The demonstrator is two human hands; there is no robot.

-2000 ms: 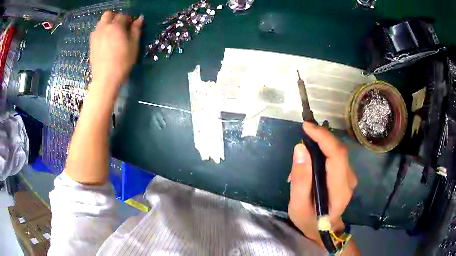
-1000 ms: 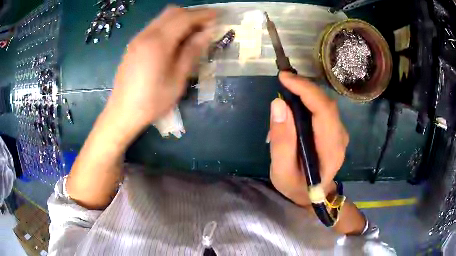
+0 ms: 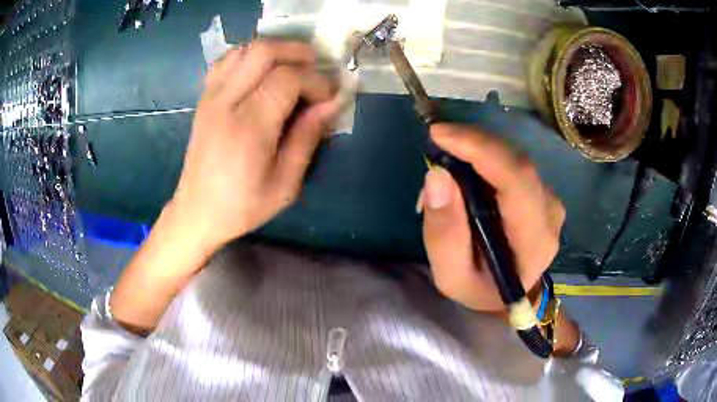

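My right hand [image 3: 491, 216] grips the black handle of the soldering iron [image 3: 486, 228]. The iron's brownish metal tip points up and left and meets or nearly meets a small dark and metallic component [image 3: 383, 33] on the pale taped strip [image 3: 495, 55]. A thin part runs from the component down and left towards my left fingertips. My left hand [image 3: 251, 133] is at the strip's front left edge, with thumb and fingers drawn together. A pale piece of tape [image 3: 343, 118] shows beside the fingertips. Whether they pinch anything is unclear.
A brownish-yellow round holder [image 3: 557, 86] with silvery crumpled metal inside stands right of the strip. Clear sheets with small dark parts [image 3: 39, 149] lie at the far left. Dark loose components [image 3: 145, 11] show at the upper left. A black cable [image 3: 626, 220] hangs at the right.
My left hand came from the far left parts sheet to the strip, then its fingers drew together beside the component. The iron tip moved left to the component. The view shifted.
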